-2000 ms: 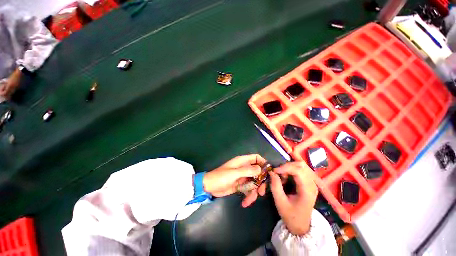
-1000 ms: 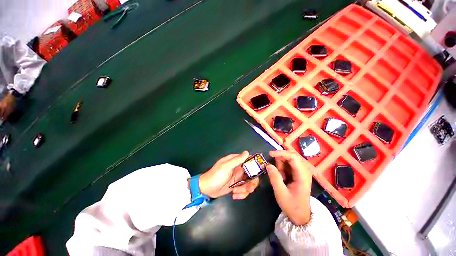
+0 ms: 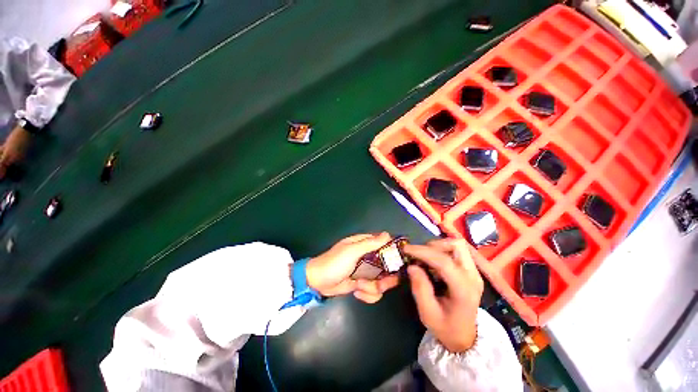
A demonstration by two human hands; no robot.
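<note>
My left hand (image 3: 348,268), with a blue strap on its wrist, holds a small square display module (image 3: 392,258) in front of me, its white patch facing up. A dark flat part shows beside the patch between my left fingers. My right hand (image 3: 448,287) is at the module's right edge, thumb and finger close together. Whether those fingertips grip the module's edge is hidden. The orange-red component tray (image 3: 570,295) lies to the right, with dark glossy square modules in several pockets.
A thin white-blue stick (image 3: 412,208) lies along the tray's left edge. The green conveyor belt (image 3: 229,145) carries several small parts. A white machine plate (image 3: 612,306) is at right. Another person's sleeve (image 3: 38,80) is at upper left, near red bins (image 3: 92,42). Another red tray (image 3: 34,377) is at lower left.
The module has turned and tilted in my left fingers, and a dark flat part shows more beside its white patch. My right fingers have moved over its right edge. The camera view has shifted slightly.
</note>
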